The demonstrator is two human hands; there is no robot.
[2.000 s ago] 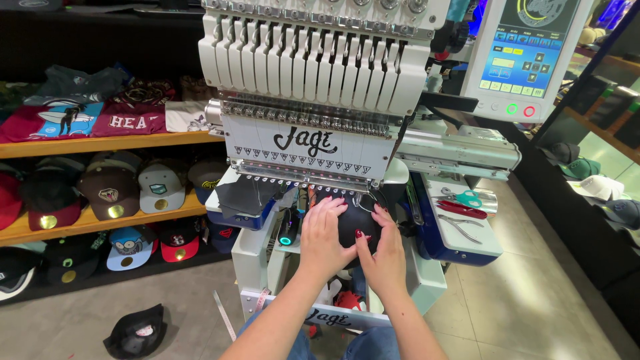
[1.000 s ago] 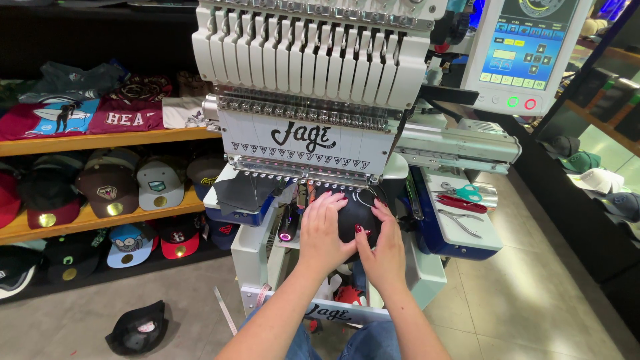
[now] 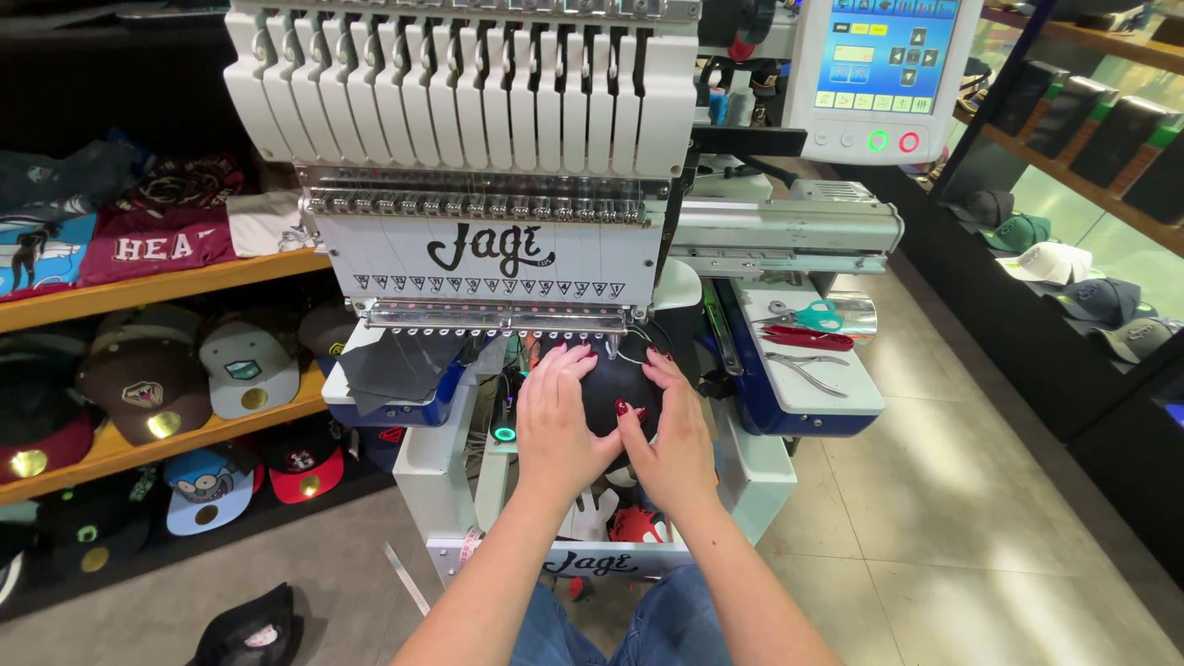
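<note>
A black cap sits under the needle row of a white multi-needle embroidery machine. My left hand lies on the cap's left side, fingers pointing up toward the presser feet. On its right side rests my right hand, its thumb close to my left thumb at the lower front. Both hands press around the curved crown. A white curved line shows at the cap's upper right, beside a metal presser foot. The cap's far side and how it is mounted are hidden.
Dark backing sheets lie on the left side table. The right one holds teal-handled scissors, a red tool and metal nippers. A control panel stands upper right. Shelves of caps are on both sides; another black cap lies on the floor.
Both hands stay on the cap in nearly the same pose. The small ring light left of my hands was green, then pinkish, and is green again.
</note>
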